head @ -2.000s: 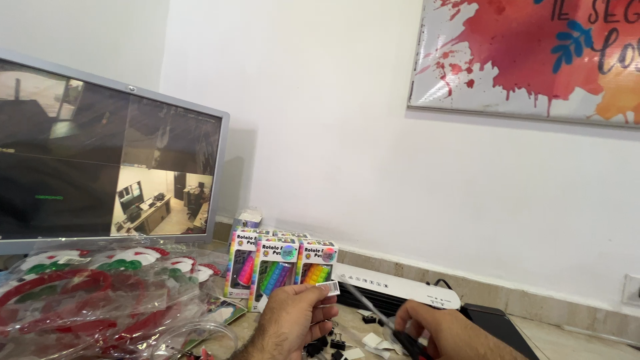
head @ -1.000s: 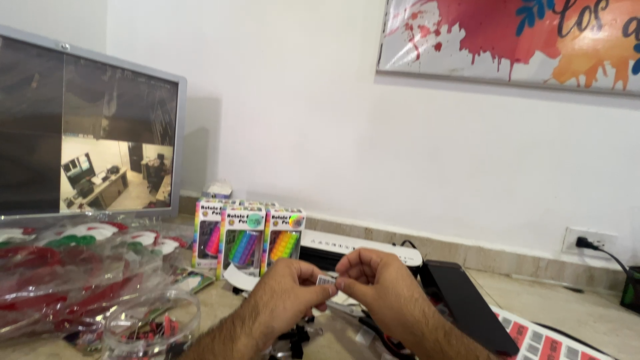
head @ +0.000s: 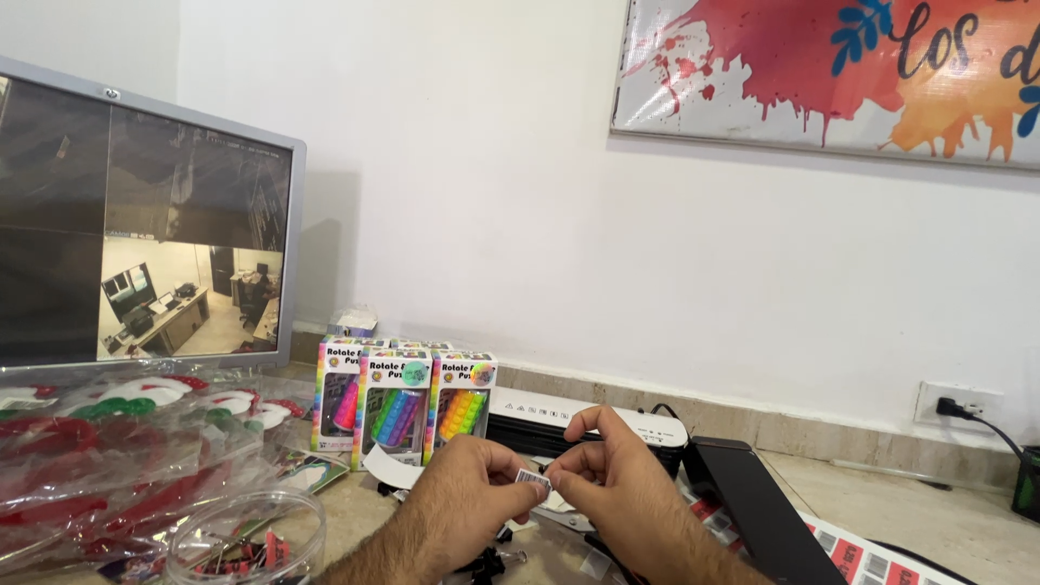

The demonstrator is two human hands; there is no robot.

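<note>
A small white barcode label (head: pixel 533 479) is pinched between the thumb and fingers of my left hand (head: pixel 467 500). My right hand (head: pixel 613 479) meets it there, its thumb and a finger at the label's right edge; whether it grips the label cannot be told. Under and behind the hands lie black binder clips (head: pixel 487 562), small clear and white pieces, and partly hidden scissors (head: pixel 573 520). A curved white paper strip (head: pixel 392 469) lies left of my left hand, in front of boxed rotating puzzle toys (head: pixel 396 406).
A monitor (head: pixel 296 244) and plastic-bagged red, green and white items (head: pixel 122 447) are at left, near a round clear container (head: pixel 317 528). Behind the hands is a white laminator (head: pixel 536 406). To the right are a black paper trimmer (head: pixel 756 504), printed label sheets (head: pixel 861 561) and a plugged-in cable (head: pixel 963 409).
Two seconds ago my right hand was apart from my left, near a long thin tool. Now both hands meet at the small label. The curved strip stands before the toy boxes, as one second ago.
</note>
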